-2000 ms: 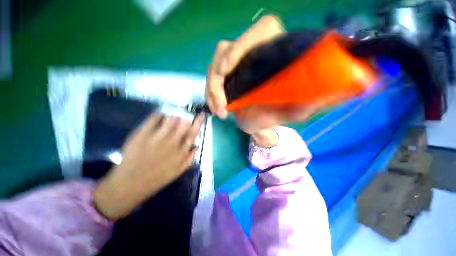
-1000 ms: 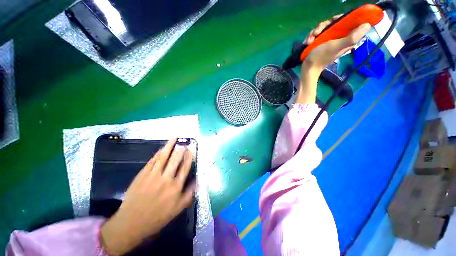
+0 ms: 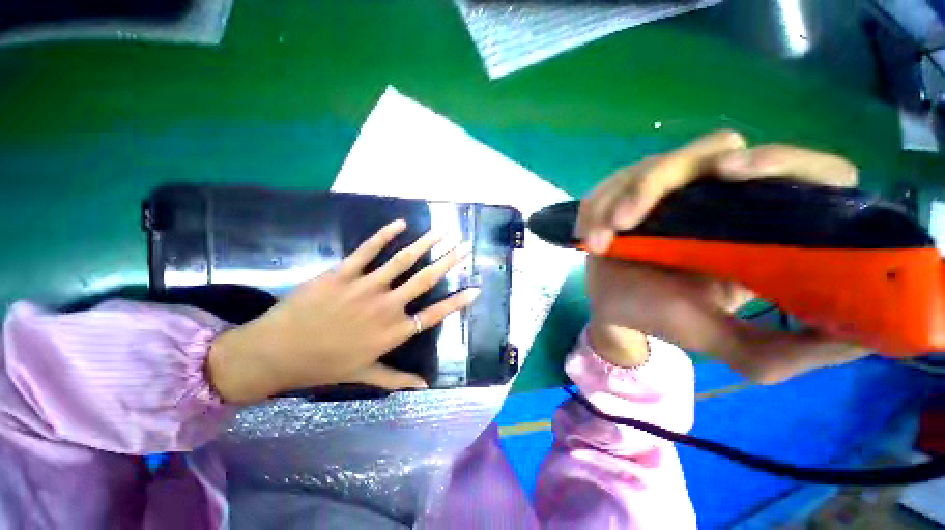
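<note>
A flat black display unit [image 3: 301,243] lies crosswise in front of me on a white-silver foam sheet [image 3: 409,145]. Small black corner brackets with gold dots show at its right edge. My left hand [image 3: 358,316] lies flat on the unit, fingers spread, with a ring on one finger. My right hand [image 3: 674,269] grips the orange-and-black electric screwdriver [image 3: 788,248]. Its dark tip points left, at the unit's upper right corner bracket [image 3: 518,236]; I cannot tell whether it touches.
The green bench [image 3: 580,114] extends behind. Another foam sheet [image 3: 560,31] lies at the top, and one more with a dark unit at the top left. A black cable [image 3: 725,455] loops at the lower right above the blue floor [image 3: 756,414].
The unit is now turned crosswise on its foam. My right hand has brought the screwdriver down and left to the unit's corner. The round dishes are no longer in view.
</note>
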